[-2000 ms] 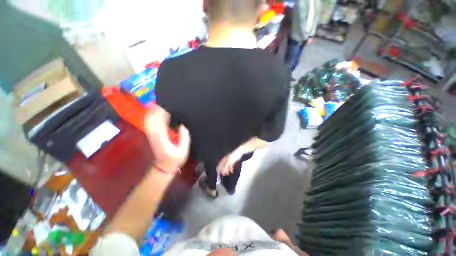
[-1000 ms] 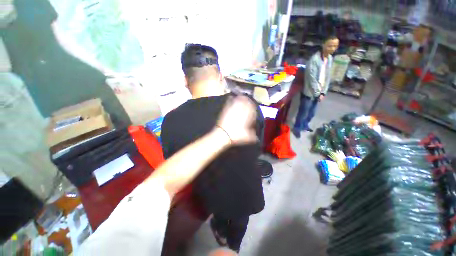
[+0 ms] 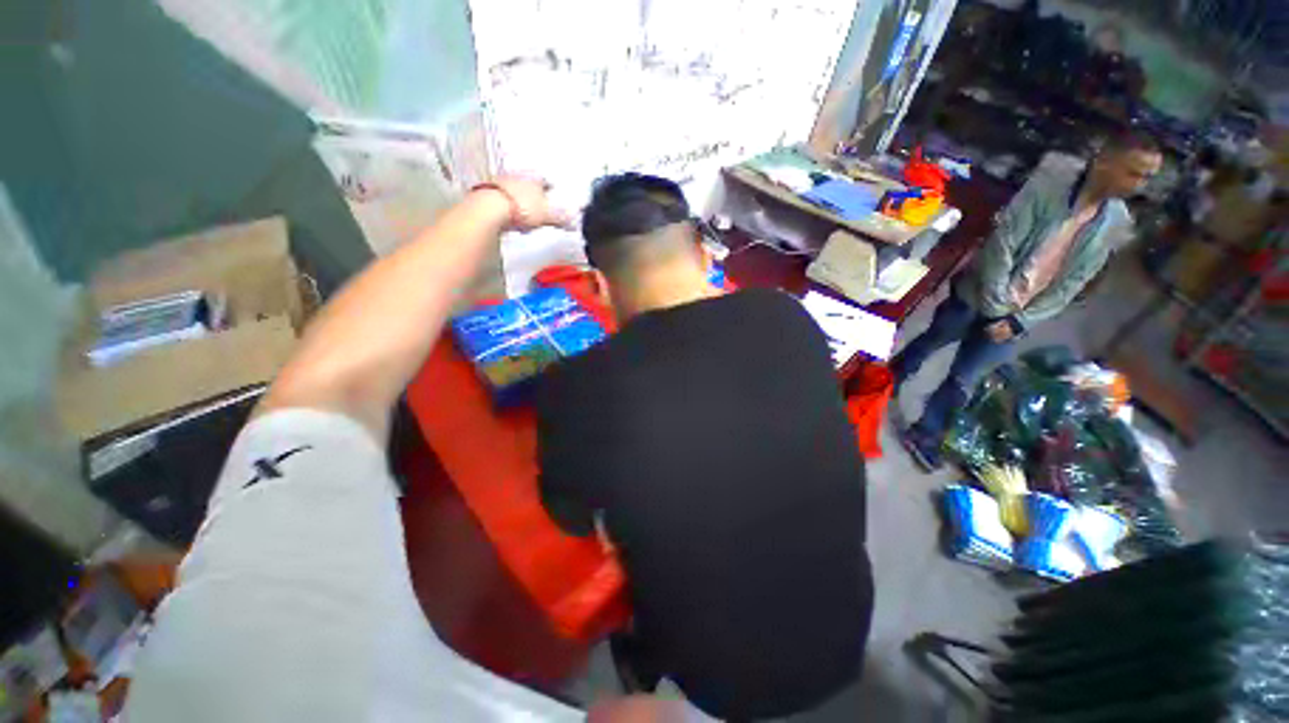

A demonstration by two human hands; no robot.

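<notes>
My left hand (image 3: 526,202) is stretched out over the desk, in front of the bright wall, beside the head of a person in black. It looks empty, with a finger extended; detail is blurred. My right hand is not in view; a blurred skin-coloured patch at the bottom edge is unclear. Below my left hand, a blue print paper pack (image 3: 526,336) with white straps lies on a red plastic sheet (image 3: 488,449) on the dark red desk (image 3: 460,572).
The person in black (image 3: 714,494) leans at the desk. Another person (image 3: 1039,254) in a grey jacket stands right. A carton (image 3: 184,374) is left. Green bagged garments (image 3: 1053,424) and blue-and-white packets (image 3: 978,526) lie on the floor. Hanging garments (image 3: 1117,636) are lower right.
My left hand has moved from over the back of the person in black, forward and left towards the wall. The view has shifted; the blue pack shows more. The person in black bends further over the desk.
</notes>
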